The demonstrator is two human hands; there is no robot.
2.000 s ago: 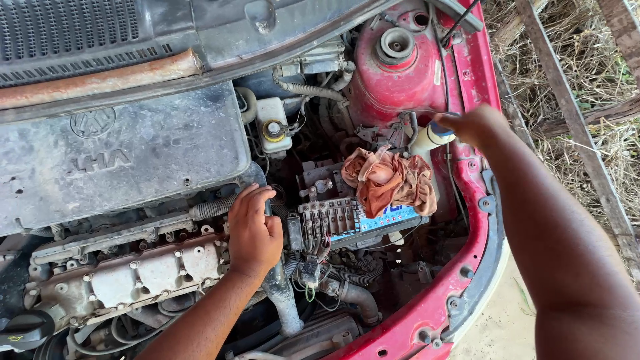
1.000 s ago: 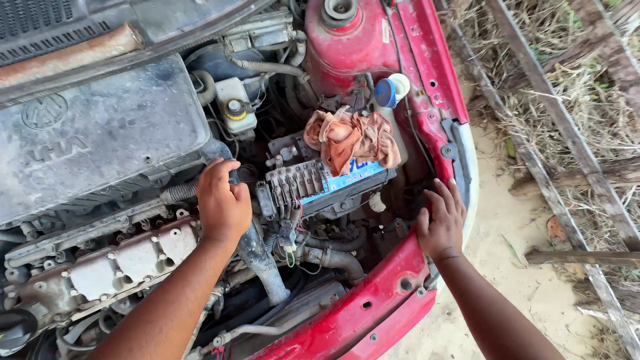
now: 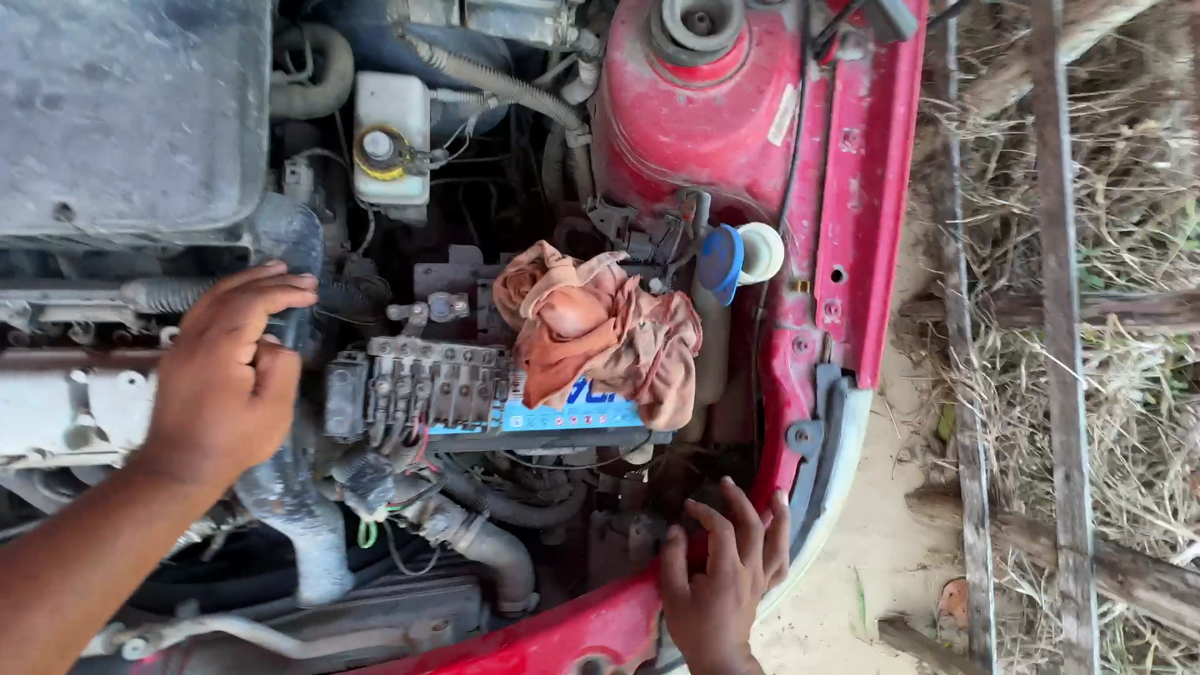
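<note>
My left hand point(image 3: 230, 375) rests with bent fingers on or just above a dark air duct point(image 3: 286, 487) beside the engine. On the red body edge near the front corner lies my right hand point(image 3: 722, 572), fingers spread, holding nothing. A crumpled orange-brown cloth point(image 3: 600, 328) covers part of the car battery point(image 3: 572, 412), whose blue label shows. Left of the cloth is the fuse and terminal block point(image 3: 441, 380). The washer fluid filler neck point(image 3: 761, 251) stands beside the inner fender, its blue cap point(image 3: 721, 264) flipped open.
A brake fluid reservoir point(image 3: 391, 141) with a yellow-ringed cap sits at the upper left. The red strut tower point(image 3: 694, 122) rises behind the cloth. A large engine cover point(image 3: 131, 112) fills the upper left corner. Wooden slats point(image 3: 1064, 337) and dry grass lie right of the car.
My right hand has moved from the washer filler cap down to the front body edge, where it now rests. The blue cap shows in the open. The view has moved closer.
</note>
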